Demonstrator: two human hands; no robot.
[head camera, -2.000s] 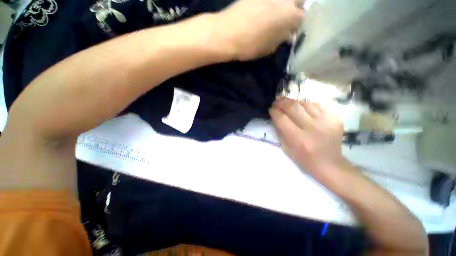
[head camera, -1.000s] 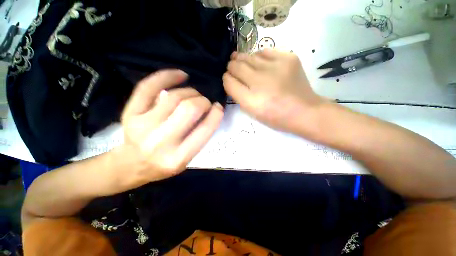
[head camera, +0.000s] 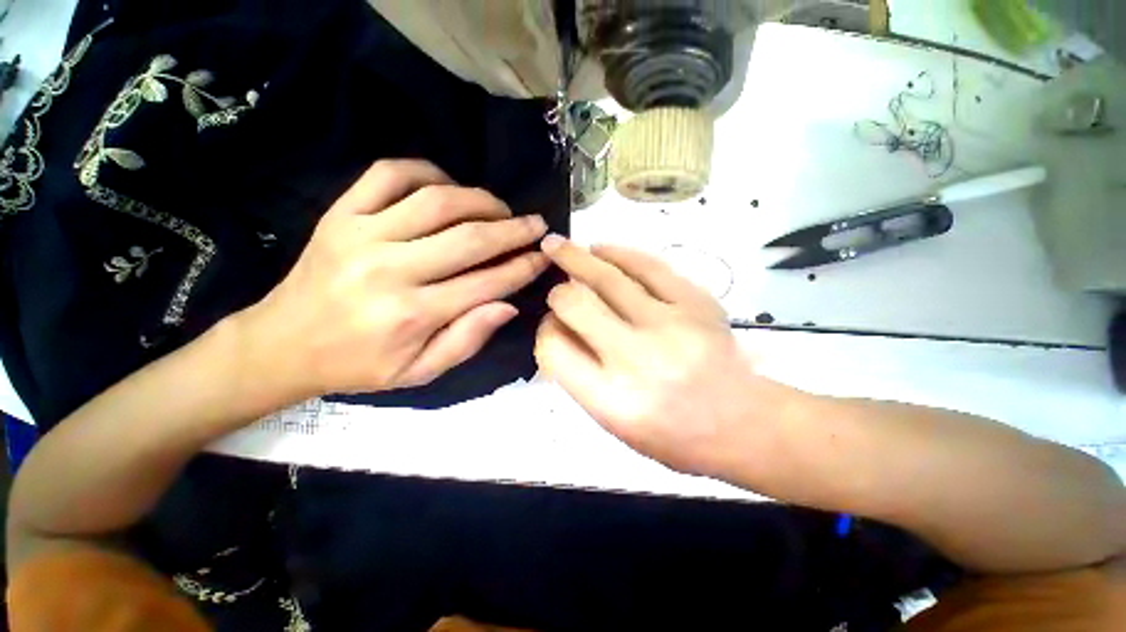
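Observation:
The black garment (head camera: 290, 136) with cream embroidery lies left of the presser foot (head camera: 562, 130), its right edge running down from the foot. My left hand (head camera: 408, 278) rests flat on the cloth, fingers pointing right, with nothing clearly gripped. My right hand (head camera: 648, 352) has its fingertips at the cloth edge just below the foot, touching or nearly touching my left fingertips. The fingers look curled on the edge, which they partly hide. The cream ribbed knob (head camera: 663, 154) sits right of the foot, under the black ringed part (head camera: 661, 56).
Black thread snips (head camera: 864, 235) and a white-handled tool (head camera: 992, 185) lie on the bed at right. A thread clump (head camera: 916, 130) lies above them. The pale machine head (head camera: 475, 43) overhangs the top. Black embroidered cloth (head camera: 519, 562) lies below the table edge (head camera: 556, 485).
My left hand has come down flat onto the garment beside the seam edge. My right hand sits lower relative to the foot. The view has shifted, showing more of the knob and machine head.

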